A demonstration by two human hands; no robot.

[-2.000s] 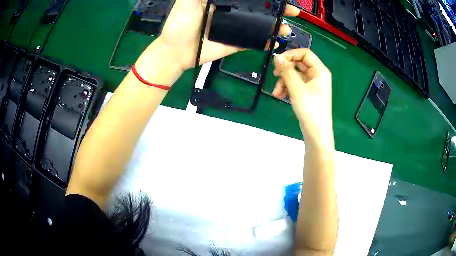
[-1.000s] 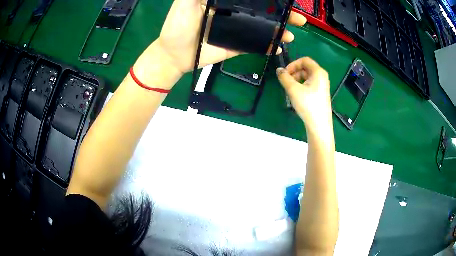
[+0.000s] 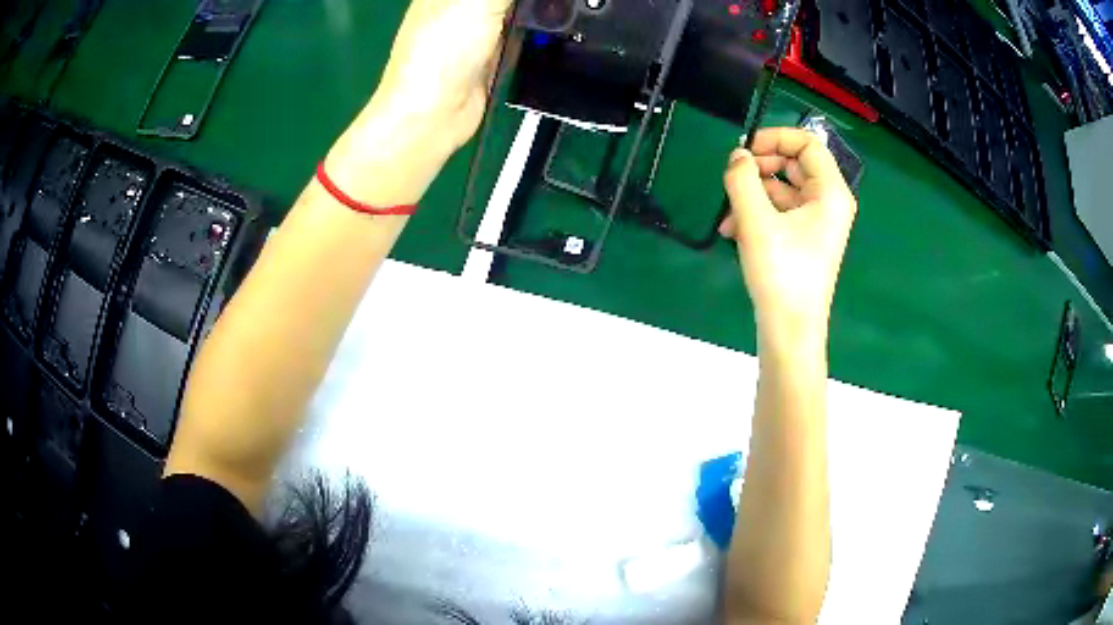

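Two black phone frames overlap at the top centre. The left frame [image 3: 594, 73] has a camera hole, a dark upper panel, an open window and a small white square near its bottom. My left hand [image 3: 454, 73] is at its left edge, fingers mostly hidden behind it. The right frame [image 3: 723, 61] has red dots on its solid part and a thin rim. My right hand [image 3: 791, 202] pinches its lower right rim between thumb and fingers. Its lower part is partly behind the left frame.
Loose frames lie on the green mat [image 3: 940, 293] at upper left [image 3: 214, 46], behind my right hand and far right [image 3: 1066, 357]. Black trays stand left [image 3: 153, 317] and upper right [image 3: 964, 116], beside a red tray [image 3: 832, 92]. A blue item [image 3: 720, 494] lies on the white sheet [image 3: 537, 415].
The frame with red dots has moved right, from my left hand to my right fingers. A frame with a white square is now at my left hand. Loose frames on the mat have shifted left.
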